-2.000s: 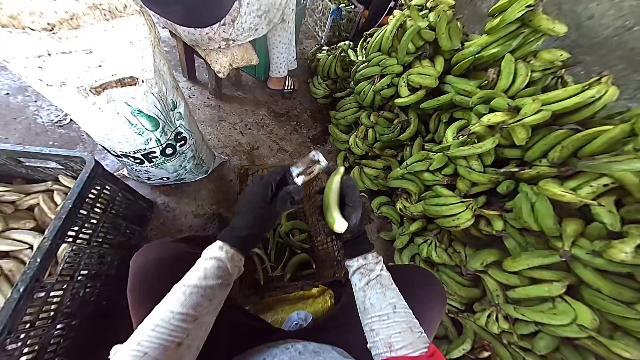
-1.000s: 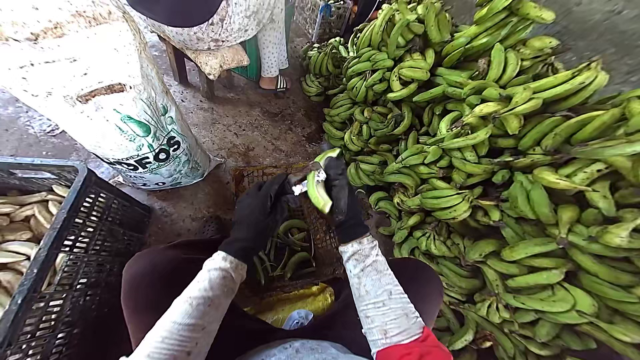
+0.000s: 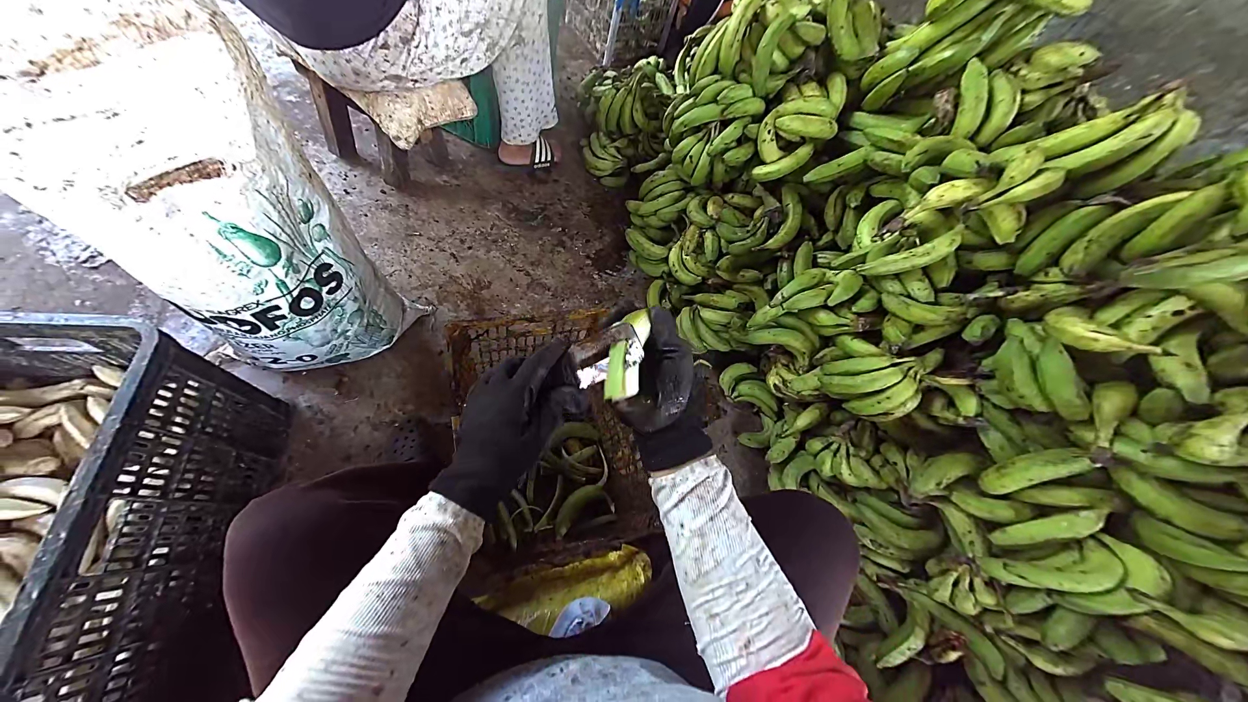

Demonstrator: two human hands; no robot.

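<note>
My right hand (image 3: 668,385), in a black glove, grips a green plantain (image 3: 624,366) whose skin is partly cut, with pale flesh showing. My left hand (image 3: 517,414), also in a black glove, holds a peeling tool (image 3: 597,353) with a bright metallic part against the plantain; its exact shape is partly hidden by the fingers. Below the hands, strips of green peel (image 3: 575,487) lie in a worn crate (image 3: 517,336) between my knees.
A large heap of green plantains (image 3: 877,370) covers the right side. On the left are a black plastic crate (image 3: 146,419) of peeled plantains (image 3: 39,439) and a printed white sack (image 3: 283,263). Another person's sandalled foot (image 3: 528,154) shows beside a wooden stool (image 3: 336,122).
The plantain, whole-looking and upright in my right hand earlier, now shows pale flesh with a strip of skin lifting. The tool in my left hand has come against it.
</note>
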